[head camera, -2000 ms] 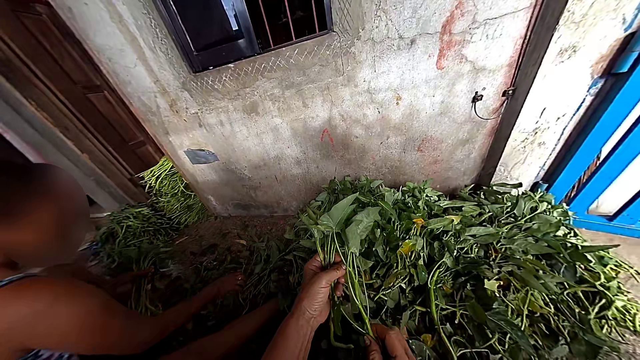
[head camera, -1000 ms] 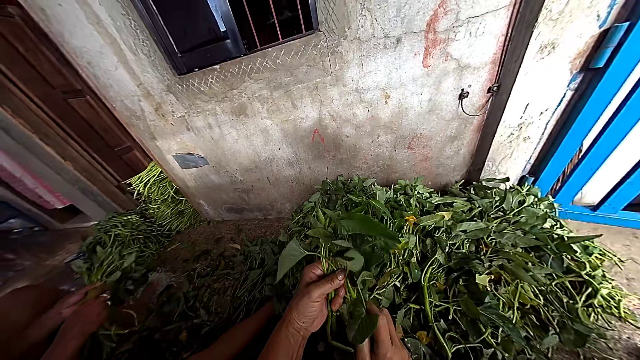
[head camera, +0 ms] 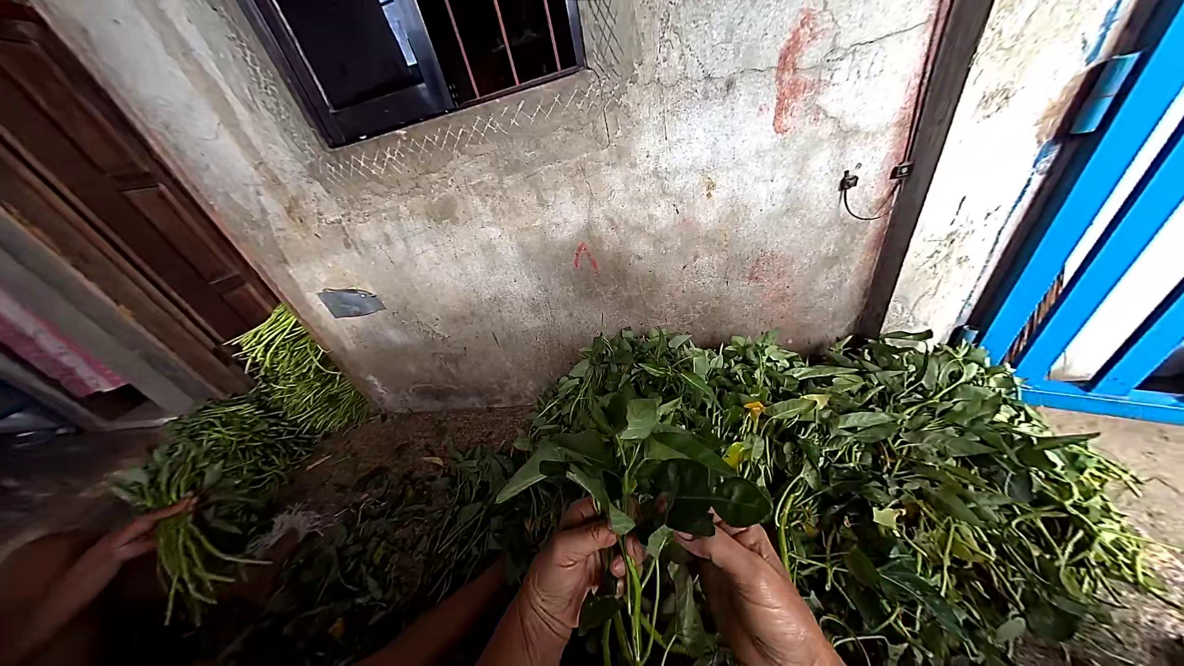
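Note:
My left hand [head camera: 575, 564] is closed around the green stems of a small bunch of water spinach [head camera: 634, 472], low in the middle of the view. Just right of it, my right hand [head camera: 754, 578] grips stems or leaves of the same bunch; its fingertips are partly hidden by broad leaves. Both hands are over the near left edge of a large heap of leafy water spinach [head camera: 925, 462], which lies against the wall.
A co-worker's hand [head camera: 139, 532] holds a stem bundle [head camera: 190, 555] at lower left, near stacked bundles [head camera: 305, 370]. Loose greens [head camera: 407, 546] cover the ground between. A concrete wall [head camera: 481, 259] stands behind, with a blue metal gate [head camera: 1101, 250] at right.
My right hand has risen from the lower stems to the leaves beside my left hand. The co-worker's hand at left now holds up a stem bundle.

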